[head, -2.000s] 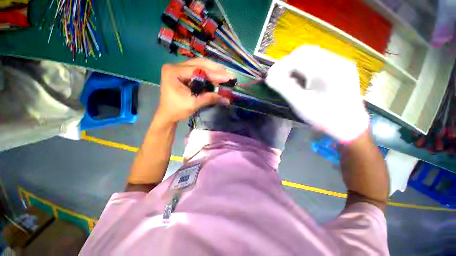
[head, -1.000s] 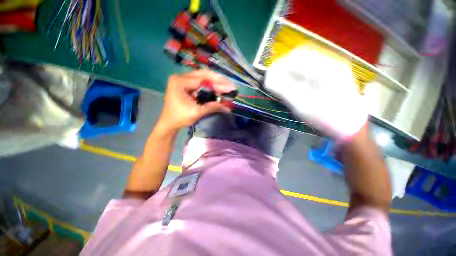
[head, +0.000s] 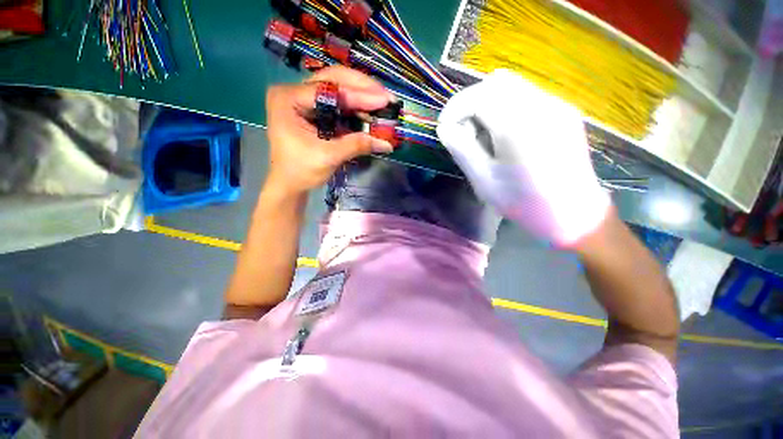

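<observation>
My bare left hand (head: 302, 137) holds red and black connector housings (head: 384, 130) just in front of the bench edge. One connector (head: 326, 105) shows between the thumb and fingers. Coloured wires (head: 421, 127) run right from the held connectors to my gloved right hand (head: 515, 150). The right fingers are closed around the wires; the white glove hides the fingertips and how many wires they grip. Part-wired connectors (head: 337, 47) lie on the bench just beyond my left hand, their wire tails trailing right.
A divided white tray (head: 730, 176) at the right holds yellow wires (head: 567, 64) and red wires (head: 640, 21). A loose multicoloured wire bundle (head: 129, 39) lies at far left on the green bench (head: 227, 77). A blue stool (head: 191, 167) stands below. Dark red connectors (head: 755, 225) lie far right.
My right glove has moved from over the yellow wires down and left, closer to the held connectors. My left hand still holds them. The view has shifted slightly.
</observation>
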